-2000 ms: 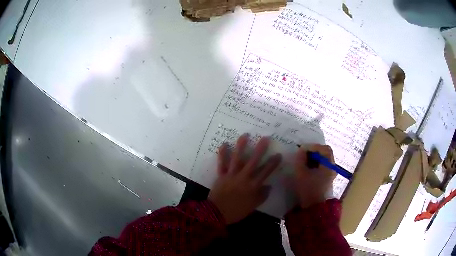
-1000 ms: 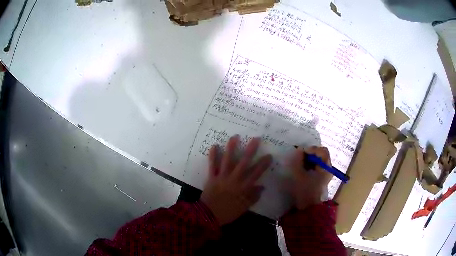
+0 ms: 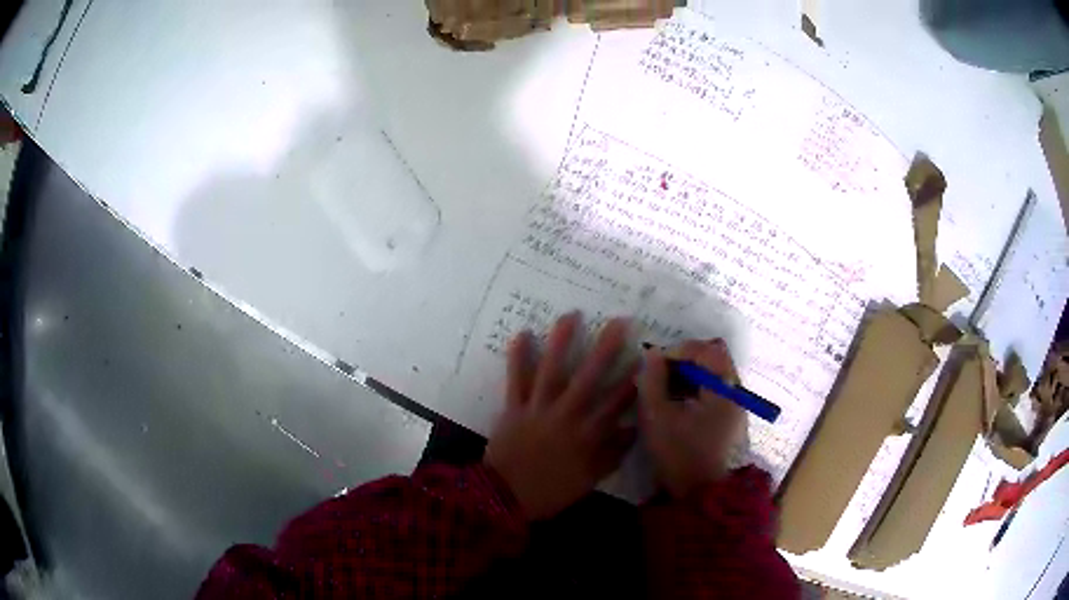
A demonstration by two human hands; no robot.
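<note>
A large white handwritten record sheet (image 3: 703,234) lies on the white table, with rows of writing and some red marks. My left hand (image 3: 565,410) lies flat on its lower left part, fingers spread, holding nothing. My right hand (image 3: 692,422) grips a blue marker (image 3: 733,393), its dark tip at the sheet just right of my left fingers. The writing under my hands is hidden.
Two narrow tied tan pieces (image 3: 846,434) lie right of my right hand, with a curled tie strip (image 3: 926,223) above them. A red-handled tool (image 3: 1014,492) is at the far right. A tan bundle (image 3: 504,18) is cut off at the top. A white tag (image 3: 381,217) lies left of the sheet.
My right hand with the marker has moved left, closer to my left hand. The view shifted left and back slightly. My left hand stays flat on the sheet.
</note>
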